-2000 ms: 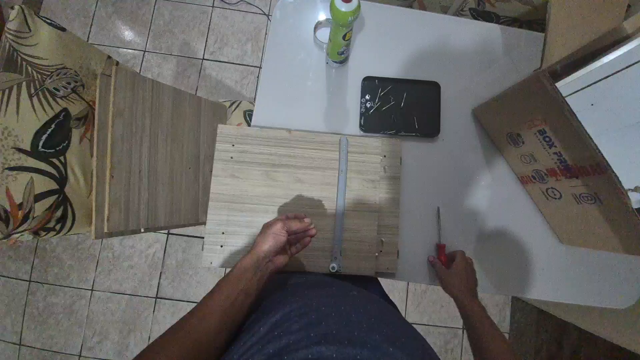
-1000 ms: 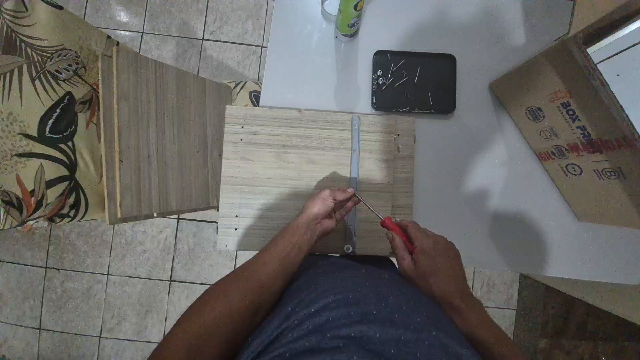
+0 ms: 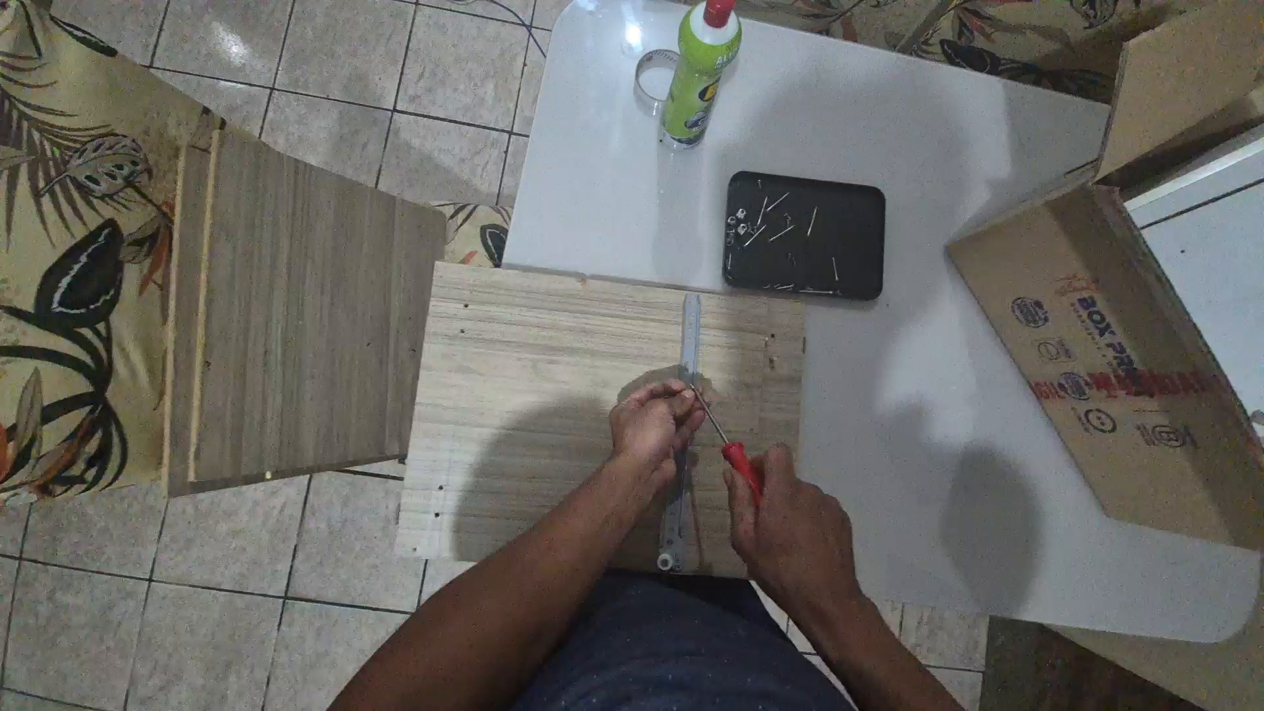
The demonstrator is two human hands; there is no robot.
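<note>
A wood-grain panel lies flat in front of me, partly over the white table. Across it runs a metal drawer slide with a small white roller at its near end. My right hand grips the red handle of a screwdriver, whose shaft slants up and left to the slide. At its tip, my left hand has thumb and forefinger pinched together over the slide; whether a screw is between them is too small to tell.
Beyond the panel, a black tray holds screws and small fittings. A green spray can stands beside a tape roll on the white table. More wood-grain panels lean at left on patterned fabric; a cardboard box is at right.
Two seconds ago the screwdriver was at the right over the table, in my right hand. It has come left to the slide, where my left hand now pinches. The view has shifted somewhat.
</note>
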